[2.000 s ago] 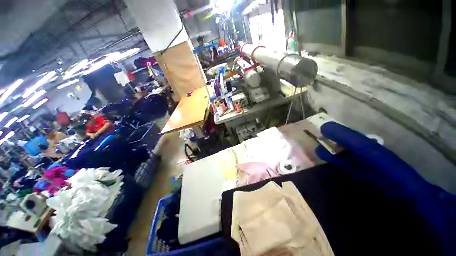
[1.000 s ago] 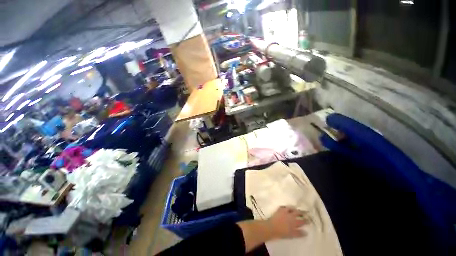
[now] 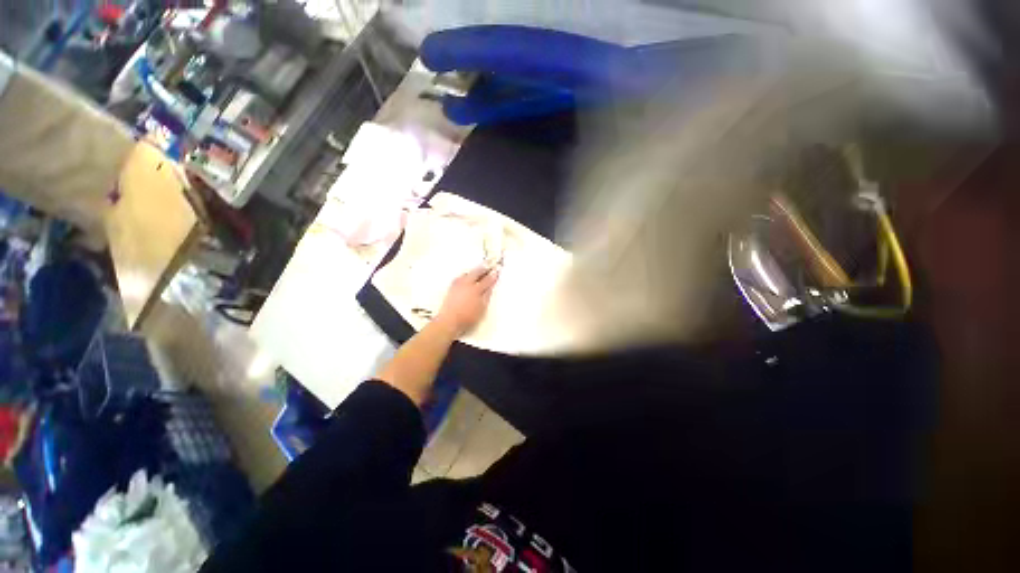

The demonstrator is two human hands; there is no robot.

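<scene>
The cream cloth piece (image 3: 531, 293) lies across the black table cover (image 3: 512, 168). My left hand (image 3: 468, 302) reaches in from below and touches the cloth near its left part, fingers close together; whether they pinch it is unclear. A large beige blur (image 3: 682, 213) rises from the cloth's right part towards the upper right, probably raised cloth. I cannot make out my right hand. The steam iron (image 3: 770, 274), with a silver plate and a yellow hose, is at the right, beyond the blur.
The blue padded arm (image 3: 526, 54) runs along the table's far edge. Pale pink and white cloth (image 3: 375, 185) and a white side board (image 3: 313, 313) are at the left, with a blue basket (image 3: 296, 420) below. A sewing machine table stands at upper left.
The view has turned right and down, bringing the iron into view. My left hand still touches the cloth, now with its fingers closer together. The beige blur has appeared at the right.
</scene>
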